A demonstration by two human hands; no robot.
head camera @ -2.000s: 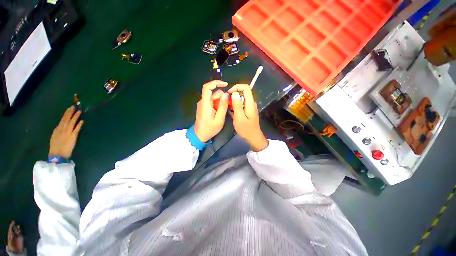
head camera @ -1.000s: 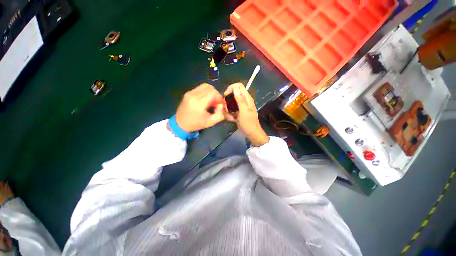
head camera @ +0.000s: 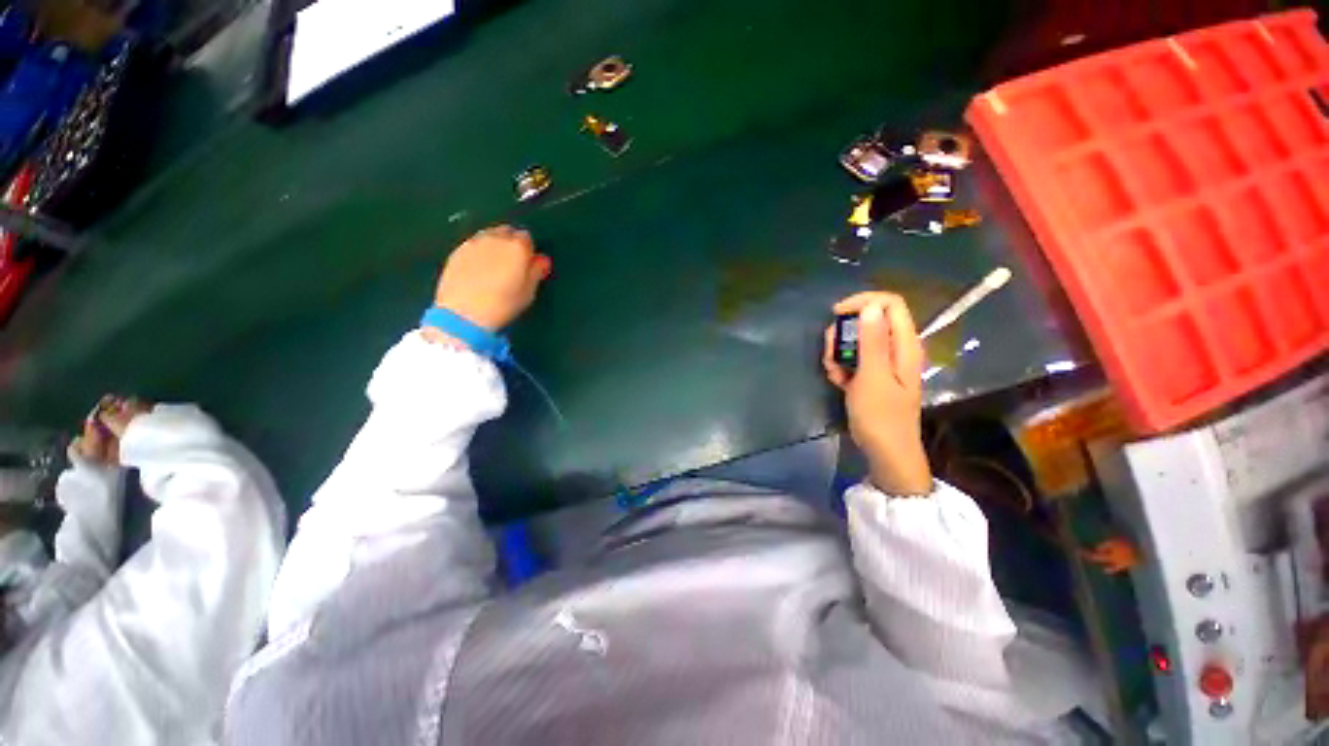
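My right hand point(head camera: 879, 382) holds a small black rectangular module point(head camera: 847, 338) with a green patch, between thumb and fingers near the bench's front edge. My left hand point(head camera: 491, 280), with a blue wrist strap, is curled over the mat at the left. A small red piece point(head camera: 542, 267) shows at its fingertips; its shape is unclear. Several camera modules with flex cables lie piled point(head camera: 892, 190) beyond my right hand. Single modules lie apart beyond my left hand, one silver and gold point(head camera: 532, 182), one with a flex tail point(head camera: 606, 136), one round-ringed point(head camera: 608, 72).
A pale stick-like tool point(head camera: 968, 302) lies right of my right hand. The orange-red blister tray point(head camera: 1079, 241) stands at the right, above the white machine point(head camera: 1184, 503) with its red button point(head camera: 1216, 681). A black frame with white sheet point(head camera: 357, 41) is at the back. Another person's hands point(head camera: 110, 427) are far left.
My hands have moved apart, my left hand going left over the mat. My right hand still holds the dark module. The view has swung left, shifting the tray and machine rightward.
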